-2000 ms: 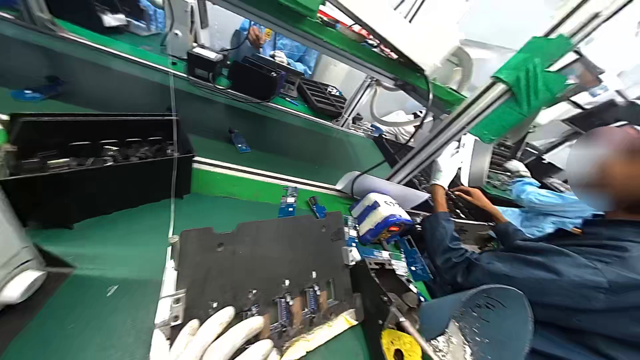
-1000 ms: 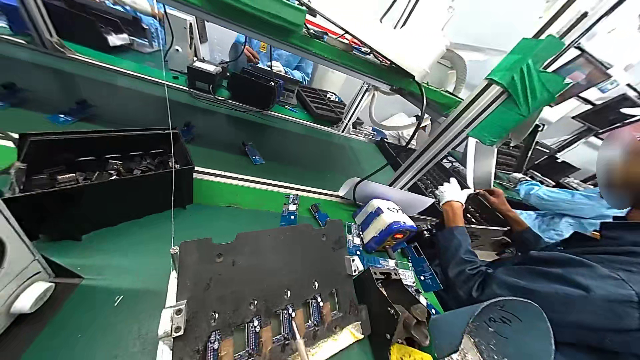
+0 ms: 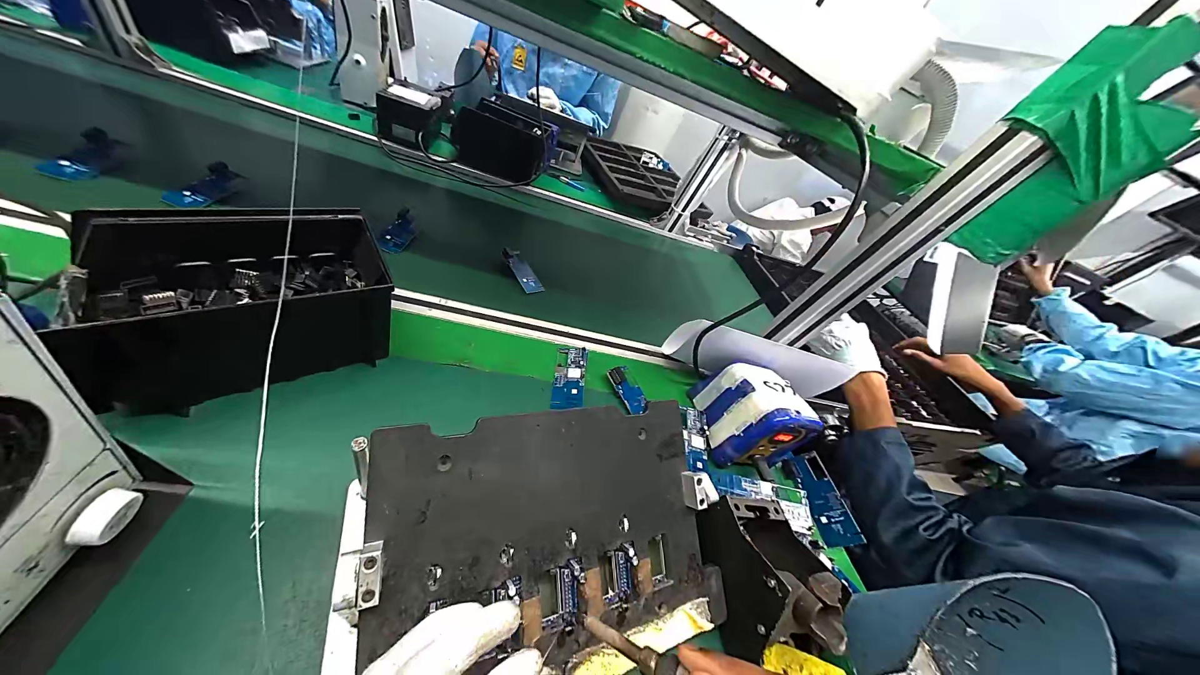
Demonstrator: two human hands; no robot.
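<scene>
My left hand (image 3: 445,639), in a white glove, lies at the lower left edge of a black fixture plate (image 3: 534,487); what is under its fingers is hidden. My right hand (image 3: 720,662), only partly in view at the bottom edge, holds a soldering iron (image 3: 623,641), its tip by the blue circuit boards (image 3: 566,589) in the plate's slots. Right of the tip, a yellowed strip (image 3: 647,639) lies along the plate's lower edge. A metal hinge (image 3: 369,576) joins the plate to a white frame at its left.
A black bin of electronic parts (image 3: 234,337) stands at the left, near a grey machine (image 3: 47,487). Boards lie on the green conveyor (image 3: 600,281) behind. A blue-and-white device (image 3: 757,412) sits right of the plate; a co-worker's gloved hand (image 3: 848,345) is beyond it.
My gloved left hand, out of view one second ago, is back over the plate's lower left. My right fingers now show beside the tool. More boards are in view on the conveyor.
</scene>
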